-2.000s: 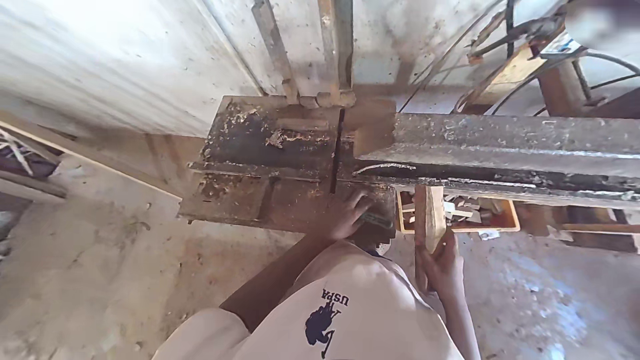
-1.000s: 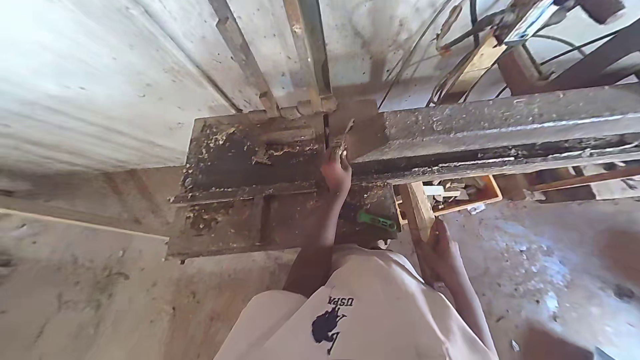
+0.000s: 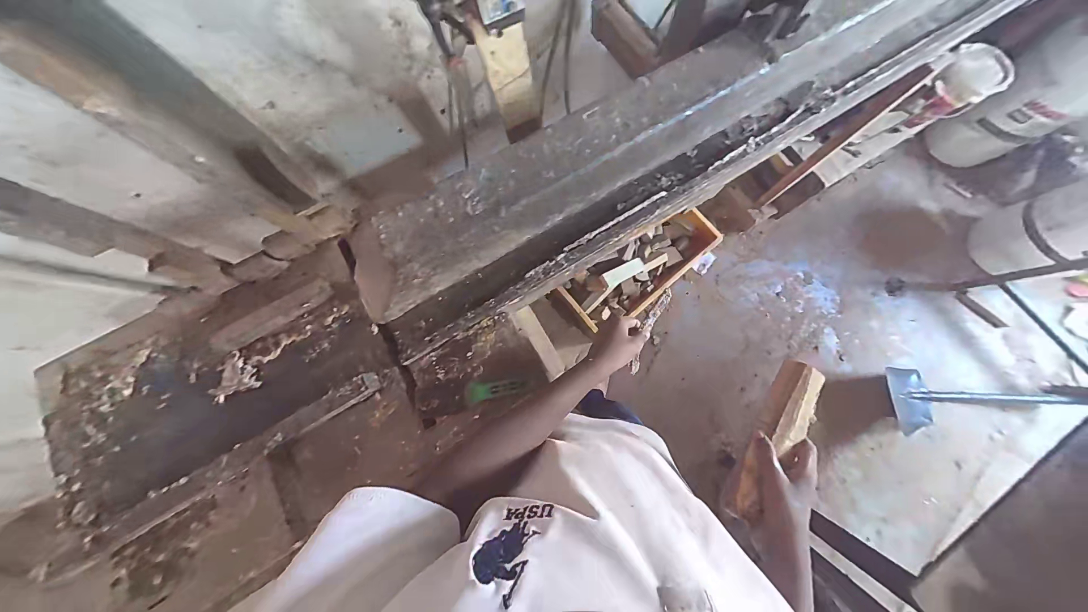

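In the head view my right hand [image 3: 786, 476] is closed around a thick block of wood [image 3: 792, 404] at the lower right, over the floor. My left hand [image 3: 618, 340] reaches out at the centre, just below the near edge of a wooden box [image 3: 686, 269] filled with wood offcuts [image 3: 625, 272]. A narrow, rough, pale strip [image 3: 650, 327] shows beside the left fingers; whether they hold it is unclear. A green object [image 3: 497, 390] lies on the workbench [image 3: 340, 442] left of my forearm.
A long heavy beam [image 3: 544, 204] runs across the bench top toward the upper right. Shavings [image 3: 240, 374] lie on the bench at left. A metal-bladed tool with a long handle [image 3: 909, 401] is on the floor at right. White containers [image 3: 1024, 127] stand at the upper right.
The view has turned right. My left hand has left the bench top near the gap and is now by the offcut box. My right hand, still holding the wood, has moved away from the bench.
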